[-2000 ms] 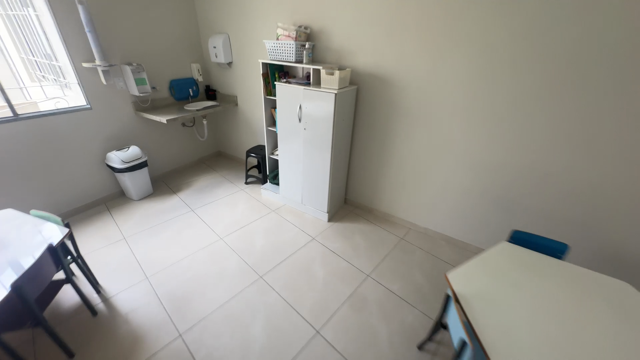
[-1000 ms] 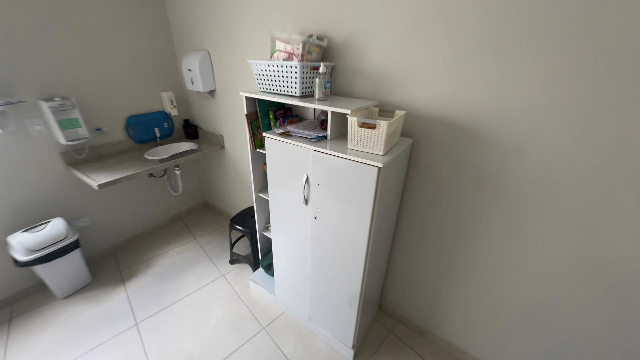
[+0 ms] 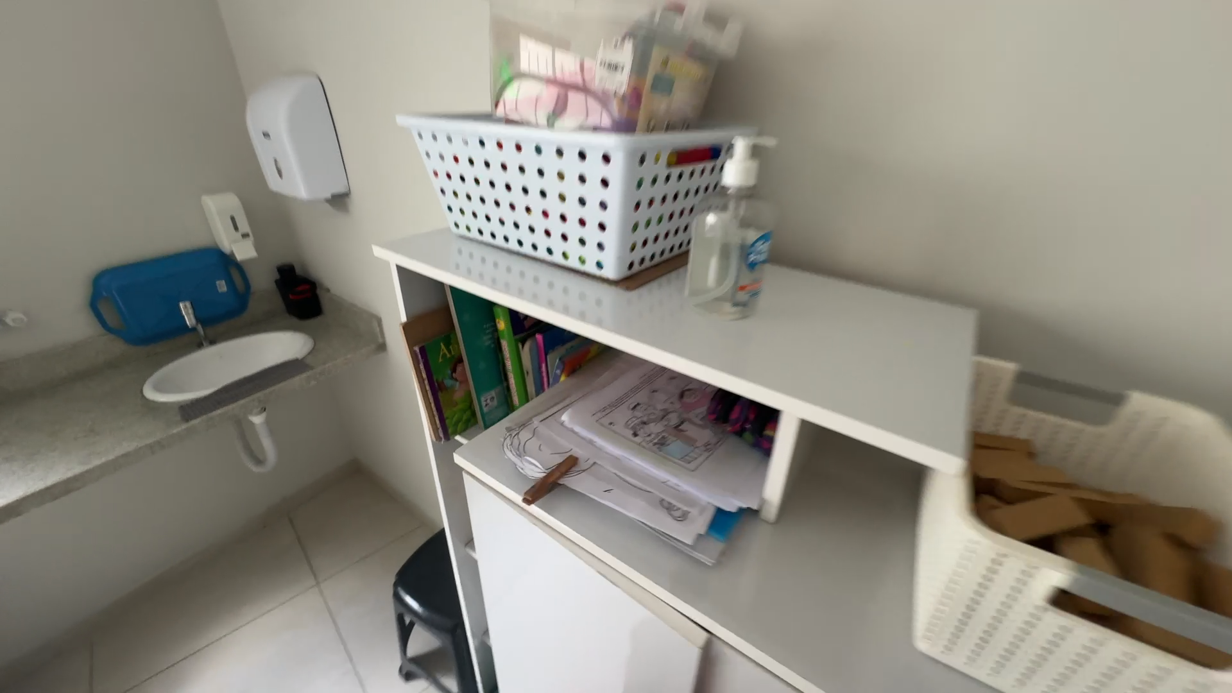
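Observation:
Neither of my hands is in view. Close in front stands a white cabinet (image 3: 577, 597) with a raised shelf top (image 3: 847, 337). On that top are a light perforated plastic basket (image 3: 539, 192), filled with packed items, and a clear pump bottle (image 3: 731, 241). Below the top, printed sheets of paper (image 3: 664, 433) lie stacked beside a brown clothespin-like piece (image 3: 551, 479). Upright books (image 3: 481, 356) fill the left compartment. A cream plastic basket (image 3: 1011, 587) at the right holds brown wooden-looking blocks (image 3: 1107, 520).
To the left, a stone counter (image 3: 58, 414) holds a white sink basin (image 3: 231, 364), a blue plastic tub (image 3: 173, 294) and a black container (image 3: 297, 292). A towel dispenser (image 3: 294, 140) and soap dispenser (image 3: 228, 226) hang on the walls. A black stool (image 3: 428, 592) stands beside the cabinet.
The view has moved in close to the cabinet. The tables and chairs from the oldest frame and the white bin have left the view. No hand has appeared.

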